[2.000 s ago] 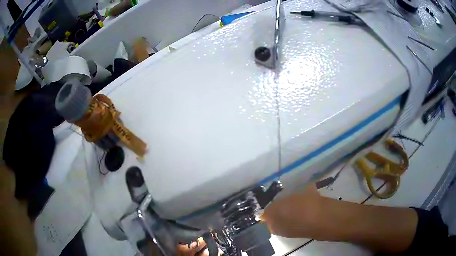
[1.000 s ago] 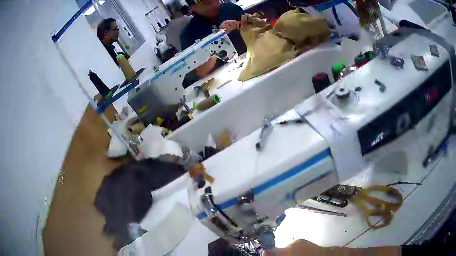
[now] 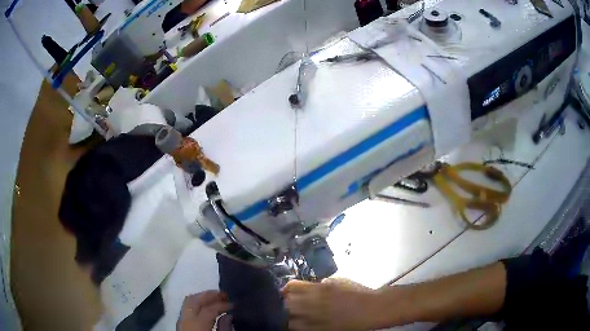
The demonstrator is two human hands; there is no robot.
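A dark cut piece (image 3: 249, 294) lies under the needle area (image 3: 291, 262) of the white sewing machine (image 3: 259, 155), at the bottom centre. My right hand (image 3: 330, 304) comes in from the right, its fingertips on the right edge of the dark piece beside the presser foot. My left hand (image 3: 204, 310) is at the bottom edge, partly cut off, its fingers at the left edge of the piece. A grey attachment (image 3: 320, 258) stands just right of the needle. The exact grip of the fingertips is small and blurred.
Yellow-handled scissors (image 3: 475, 187) and a thin dark rod (image 3: 402, 201) lie right of the head. A pale cloth strip (image 3: 446, 97) is draped over the arm. An off-white pattern piece (image 3: 145, 252) and a dark fabric pile (image 3: 97, 194) lie at left. Thread cones stand behind.
The view has tilted down from the room to the machine. The dark piece and both hands now show at the needle; a second ago my left hand was out of view.
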